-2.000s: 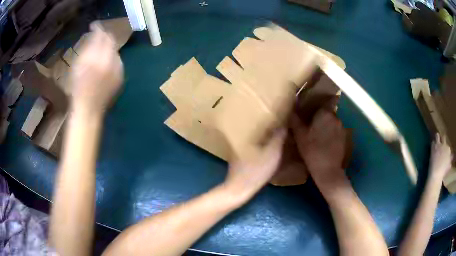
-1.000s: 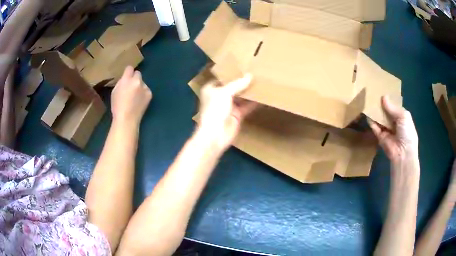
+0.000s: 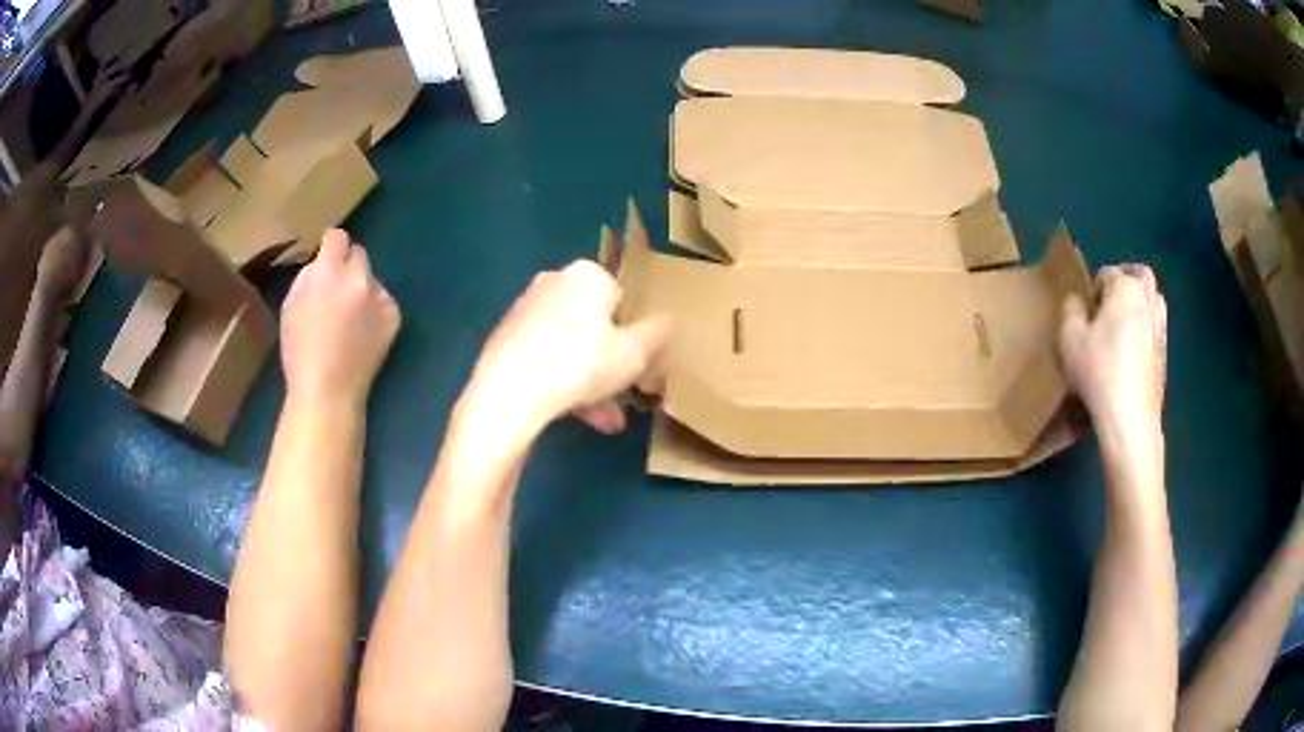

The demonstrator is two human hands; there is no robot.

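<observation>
A brown box blank lies in front of me on another blank, whose edge shows below it. Its lid panel and rounded tuck flap point away from me. The front wall and side flaps are tilted up, and two dark slots show in the base. My left hand grips the left side flap, fingers partly hidden. My right hand grips the right side flap, fingertips partly hidden behind it.
Another person's fist and forearm are at my left, beside a partly folded box and a blank. A white post stands at the back. Folded cardboard and another forearm are at the right edge.
The lifted, tilted blank now lies squared over the lower one, with its lid fully in view. My hands are on its two side flaps. The neighbour's fist has shifted slightly left.
</observation>
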